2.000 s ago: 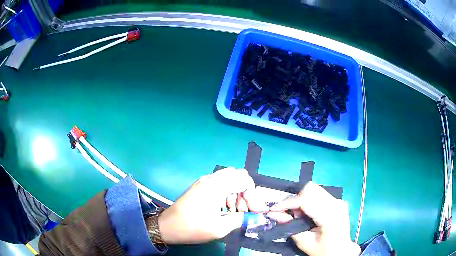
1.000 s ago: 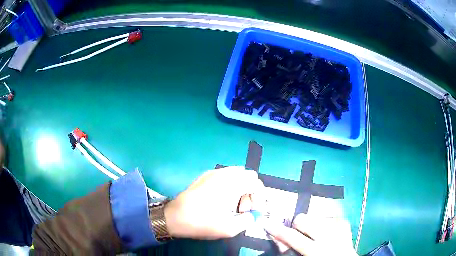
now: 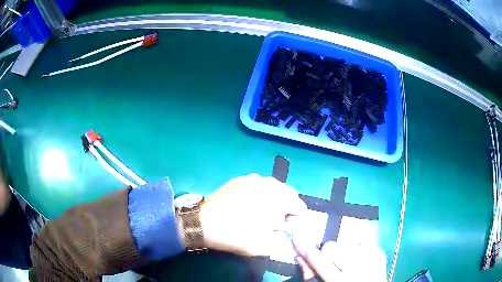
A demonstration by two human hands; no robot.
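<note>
My left hand (image 3: 250, 217) is over the taped white card (image 3: 360, 226), its fingers closed around the wire end of a white cable assembly. My right hand (image 3: 352, 264) is at the card's lower part, its fingertips close to the left ones; it is overexposed and partly cut off by the bottom edge. Thin wire ends (image 3: 287, 236) show faintly between the hands. Whether a housing is there cannot be told. The white two-legged cable (image 3: 116, 165) runs from under my left sleeve to its red-and-black connector (image 3: 92, 139) at the left.
A blue parts bin (image 3: 322, 148) holds a heap of black housings (image 3: 319, 96). Another white cable assembly (image 3: 104, 53) lies at the back left. A harness bundle (image 3: 494, 193) lies at the far right. A thin cable (image 3: 404, 182) runs beside the bin. A metal rail (image 3: 220, 23) borders the back.
My left hand and sleeve have moved right and slightly up, covering more of the card's left side. The connector at the left has shifted slightly. My right hand has moved down from its earlier place.
</note>
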